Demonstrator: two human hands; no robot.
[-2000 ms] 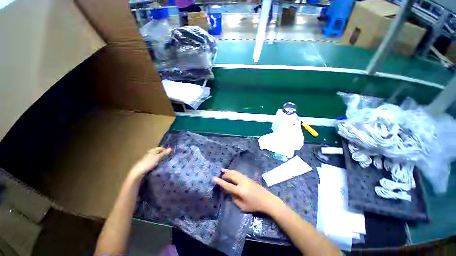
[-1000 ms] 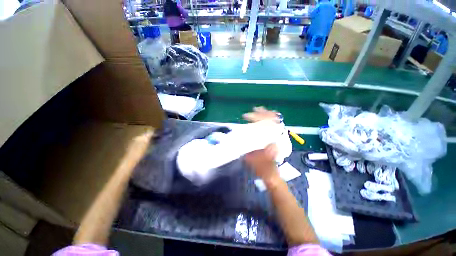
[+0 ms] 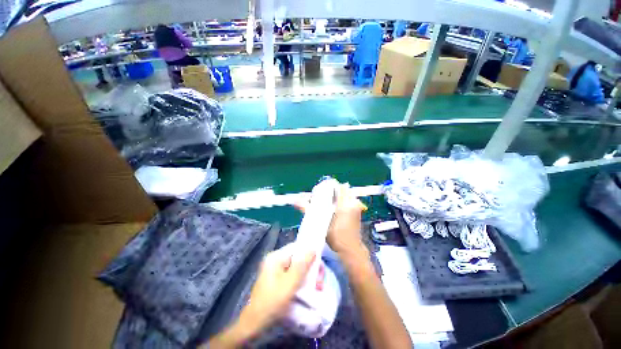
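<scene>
White headphones point(image 3: 315, 235) are held up in front of me over the dark sheet, headband towards the far side and a rounded ear cup low and near me. My left hand point(image 3: 280, 281) grips them at the middle from the left. My right hand point(image 3: 346, 221) is closed around their far end from the right. The bottle and its white cloth cannot be made out behind my hands. A dark grey patterned packing bag point(image 3: 194, 249) lies at the left beside the carton, its surface creased.
An open carton point(image 3: 82, 150) stands at the left. Crumpled plastic bags point(image 3: 173, 123) are at the upper left. Flat white bags point(image 3: 412, 290), a dark tray point(image 3: 436, 269) with coiled white cables point(image 3: 471, 260) and a clear cable bag point(image 3: 470, 194) lie at the right. A white-railed green conveyor point(image 3: 299, 153) runs behind.
My hands have left the patterned bag and taken hold of the headphones, which have turned from sideways to pointing away from me. The bag lies at the left. The view has swung right.
</scene>
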